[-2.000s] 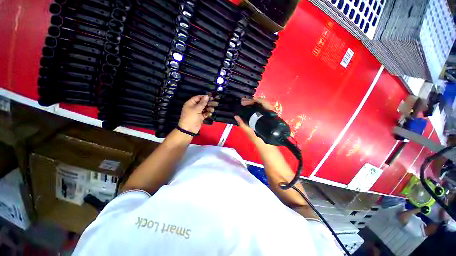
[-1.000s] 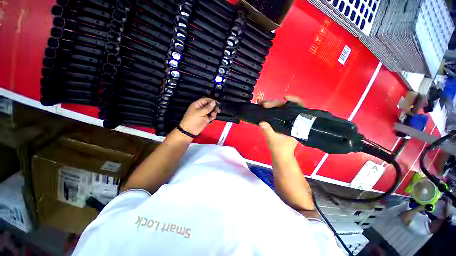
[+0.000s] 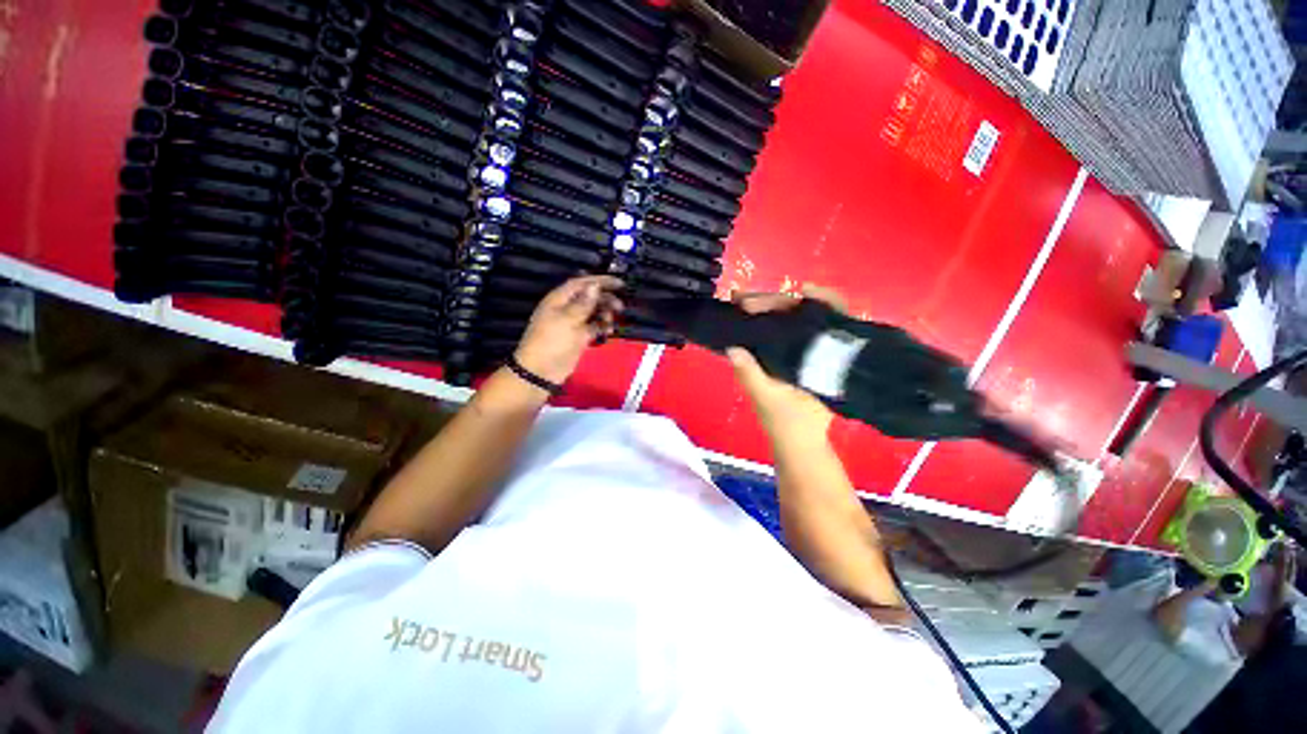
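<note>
Black door lock handles lie side by side in rows on the red sheet, with shiny round end fittings in bright lines. My right hand is closed around the dark electric screwdriver, whose narrow nose points left. My left hand is at the near end of the rows, fingertips pinched together at the screwdriver's tip. Whether a screw or a handle is between them is too small to tell. The driver bit is hidden. The rear of the screwdriver and its cord are blurred.
An open dark box stands at the far edge of the rows. Perforated trays are stacked beyond. A brown carton with white packets is below the bench edge. A green fan and part of another person are at far right.
The screwdriver first swung from steep to nearly level, its body extending right, then shifted slightly left. My left hand has stayed near the same spot, moving slightly.
</note>
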